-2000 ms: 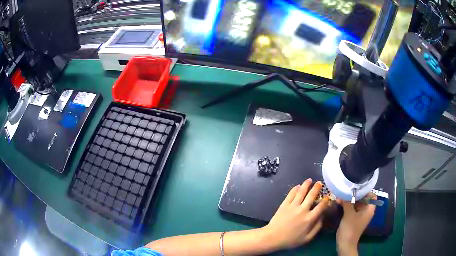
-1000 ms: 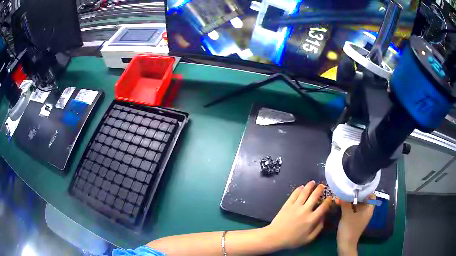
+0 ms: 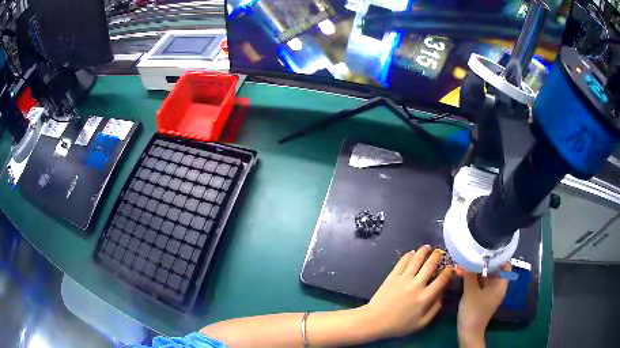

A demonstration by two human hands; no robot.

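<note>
Small electronic components (image 3: pixel 445 261) are bunched at my left fingertips, beside the ring light (image 3: pixel 469 253) of the video microscope (image 3: pixel 517 197). My left hand (image 3: pixel 410 293) lies on the dark base plate (image 3: pixel 353 194), its fingers close together against these parts. My right hand (image 3: pixel 480 296) is closed around a thin light tool (image 3: pixel 508 275), whose end shows right of the ring light; its fingertips are partly hidden under the ring. A loose pile of dark, shiny components (image 3: pixel 369 223) lies left of the microscope. The monitor (image 3: pixel 319 41) shows enlarged parts, one with a printed code.
A black grid tray (image 3: pixel 166 214) lies left of centre, with a red bin (image 3: pixel 197 105) behind it. A silvery-white strip (image 3: pixel 374 157) lies on the plate's top. A white instrument (image 3: pixel 182 53), a second dark plate (image 3: pixel 68 177) and the monitor's black leg (image 3: pixel 333 117) stand around.
The monitor's magnified picture has changed from blurred parts to a sharper view with a printed code, which has shifted slightly since. Both hands stay nearly in place.
</note>
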